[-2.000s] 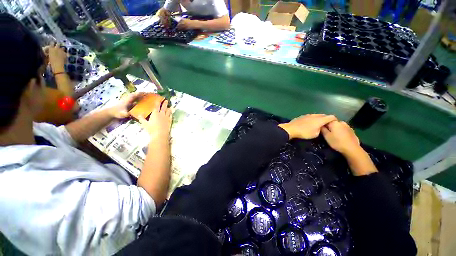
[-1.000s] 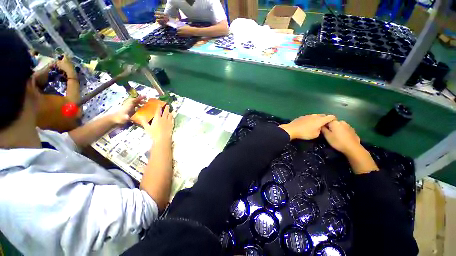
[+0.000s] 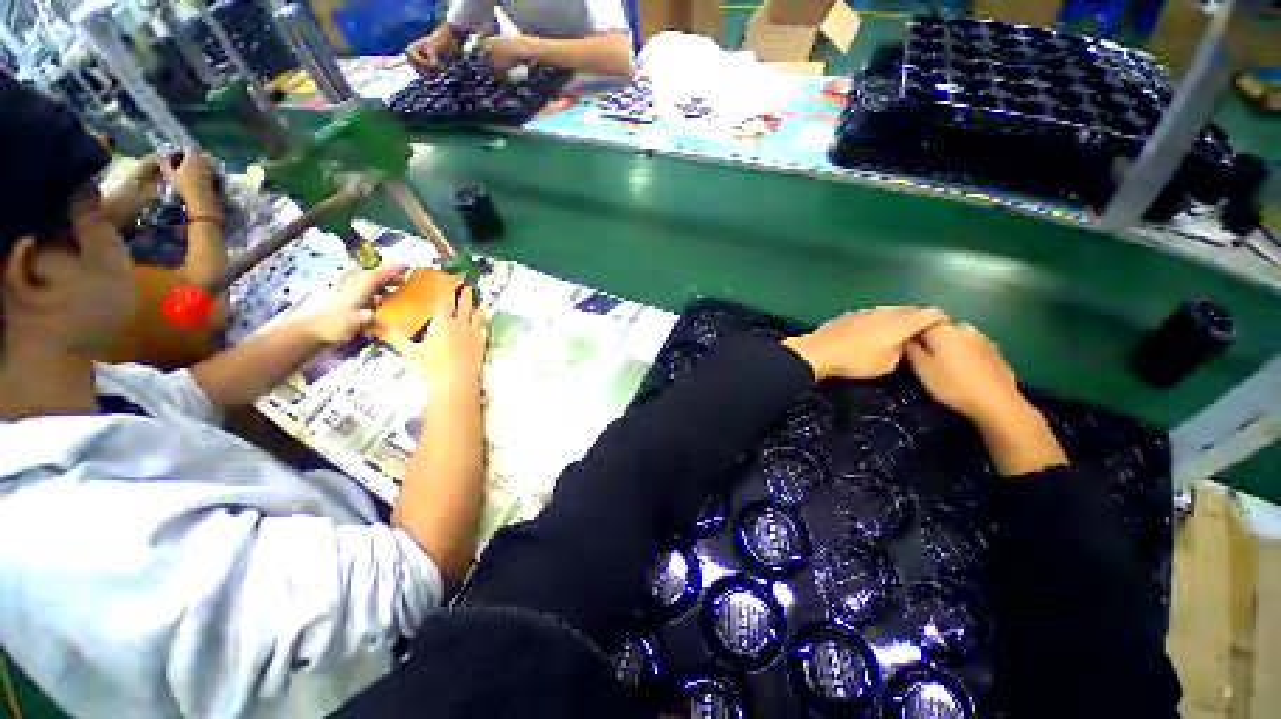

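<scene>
A shiny black blister tray [image 3: 801,597] lies in front of me under my forearms. Round black units with pale lettering [image 3: 746,622] sit in its near pockets. My left hand [image 3: 868,346] and my right hand [image 3: 967,371] rest at the tray's far edge, with their fingers together and meeting at the tips. No object shows in either hand, and their undersides are hidden. A black cylindrical unit [image 3: 1188,343] is on the green conveyor belt [image 3: 759,239] right of my hands. Another black cylindrical unit [image 3: 478,214] is on the belt at the left.
At my left a person works with both hands on an orange-brown block [image 3: 417,305] under a green press [image 3: 344,157] with a red ball knob [image 3: 187,306]. Newspaper [image 3: 562,379] covers that bench. Stacked trays [image 3: 1033,106] stand across the belt. A cardboard sheet [image 3: 1215,604] is at the right.
The unit near my hands has moved right along the belt. The other unit has come out from behind the press and also moved right. My hands have barely moved.
</scene>
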